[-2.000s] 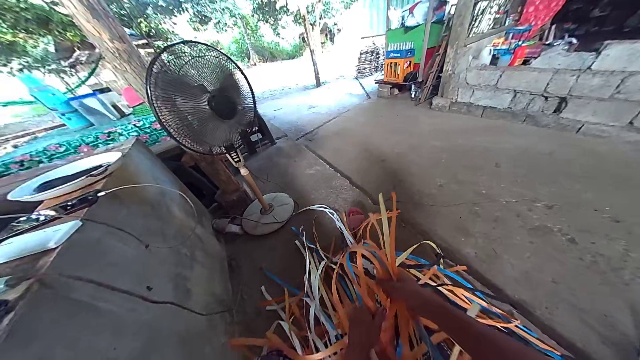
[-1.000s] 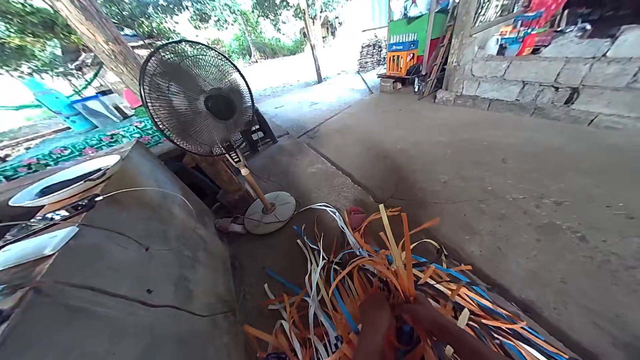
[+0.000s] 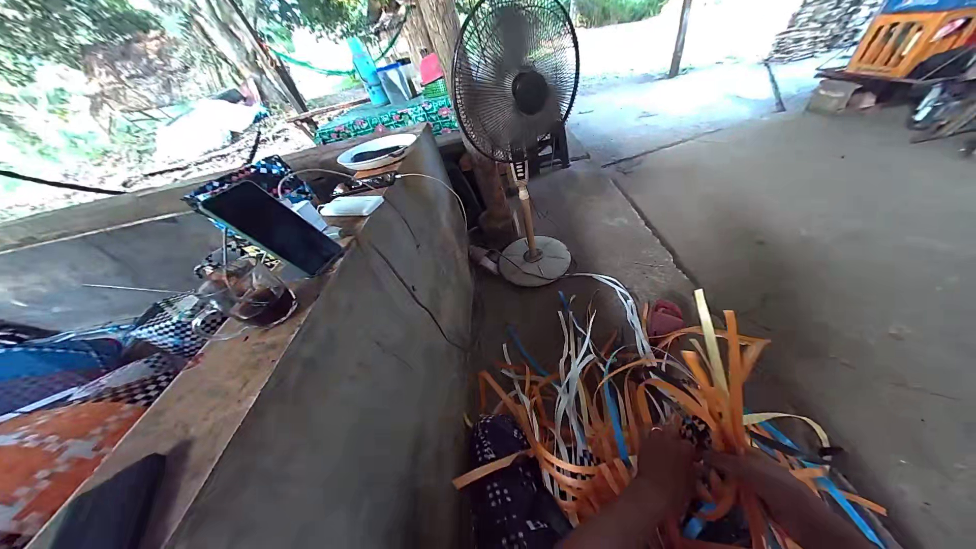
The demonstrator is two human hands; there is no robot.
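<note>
Many orange, white and blue flat strips (image 3: 579, 381) spread out from a partly woven piece at the lower right. My left hand (image 3: 665, 461) is among the orange strips, its fingers bent against the weave. Close beside it on the right, my right hand (image 3: 736, 476) is at the base of an upright bunch of orange strips (image 3: 728, 381). Strips and shadow cover the fingers of both hands, so what each one grips is unclear. A dark patterned cloth (image 3: 503, 480) lies left of the strips.
A pedestal fan (image 3: 526, 91) stands ahead on a round base. To the left runs a concrete ledge (image 3: 229, 381) with a propped tablet or phone (image 3: 267, 225), a glass cup of dark liquid (image 3: 263, 305), a white plate (image 3: 377, 151) and cables. Woven pieces (image 3: 69, 450) lie beyond it.
The view has swung to the left, bringing more of the ledge into sight. My hands remain close together among the strips.
</note>
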